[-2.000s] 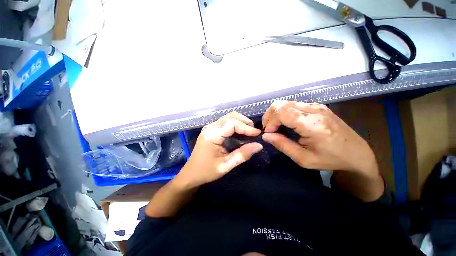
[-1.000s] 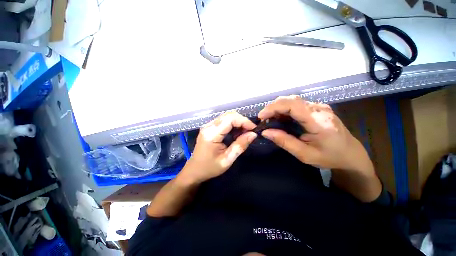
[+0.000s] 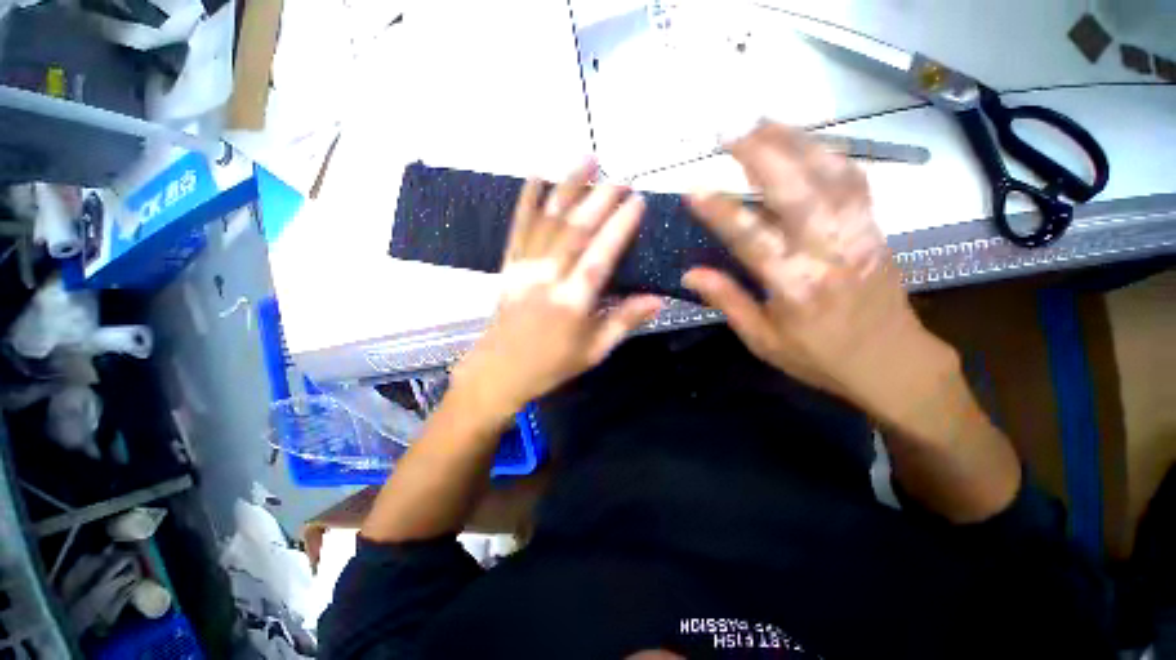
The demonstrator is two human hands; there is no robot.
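A dark speckled strip (image 3: 451, 217) lies flat on the white table near its front edge, running left to right. My left hand (image 3: 564, 277) rests on the middle of the strip with its fingers apart. My right hand (image 3: 806, 258) is over the strip's right end, fingers spread and a little blurred; it hides that end. Shears with black loop handles (image 3: 999, 155) lie to the right, blades pointing up-left. A slim silver tool (image 3: 883, 150) lies beside them, partly hidden behind my right hand.
The white table (image 3: 348, 303) has a tape measure (image 3: 980, 264) along its front edge. Small brown swatches (image 3: 1090, 38) lie at the upper right. A blue basket (image 3: 329, 467) with clear plastic is below the table's left part. A blue and white box (image 3: 168, 219) stands at the left.
The dark piece was pinched small between both hands in front of the table edge. It now lies spread on the table, and both hands have moved up over it and opened. The view has shifted.
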